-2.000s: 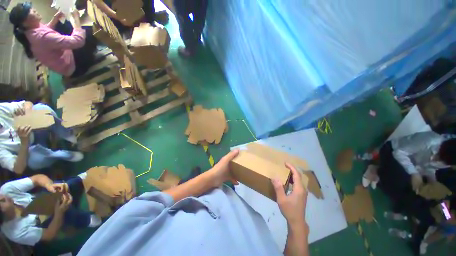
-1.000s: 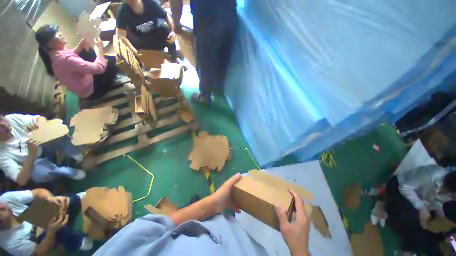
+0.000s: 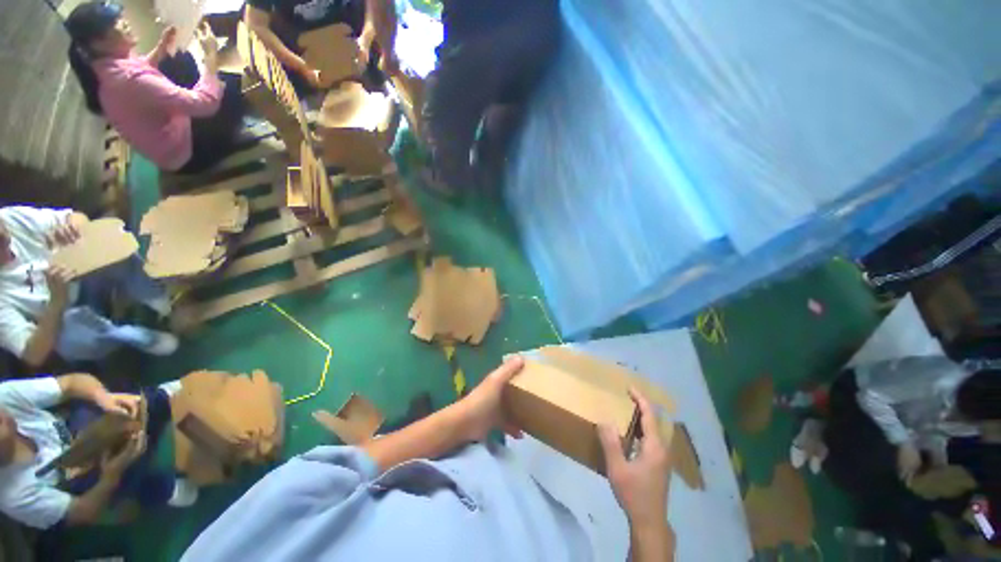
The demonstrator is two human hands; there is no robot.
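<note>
A folded brown carton [image 3: 563, 408] is held in front of my body, above a white board [image 3: 708, 439] on the floor. It is a shallow box and looks closed. My left hand [image 3: 499, 397] grips its left end. My right hand [image 3: 640, 445] grips its right end, with the thumb on the near side and the fingers over the end. Brown cardboard lies on the white board behind and right of the carton, partly hidden by it. The carton's underside is hidden.
Flat blanks [image 3: 456, 302] lie on the green floor ahead. A wooden pallet [image 3: 318, 263] with cardboard stands ahead left. A tall blue plastic-wrapped stack [image 3: 659, 165] stands ahead right. Several people sit left and right with cardboard; one person stands beside the blue stack. Yellow strapping [image 3: 327, 351] lies on the floor.
The view has tilted down and back up a little. My hands hold the carton in much the same way. The standing person beside the blue stack now leans or bends.
</note>
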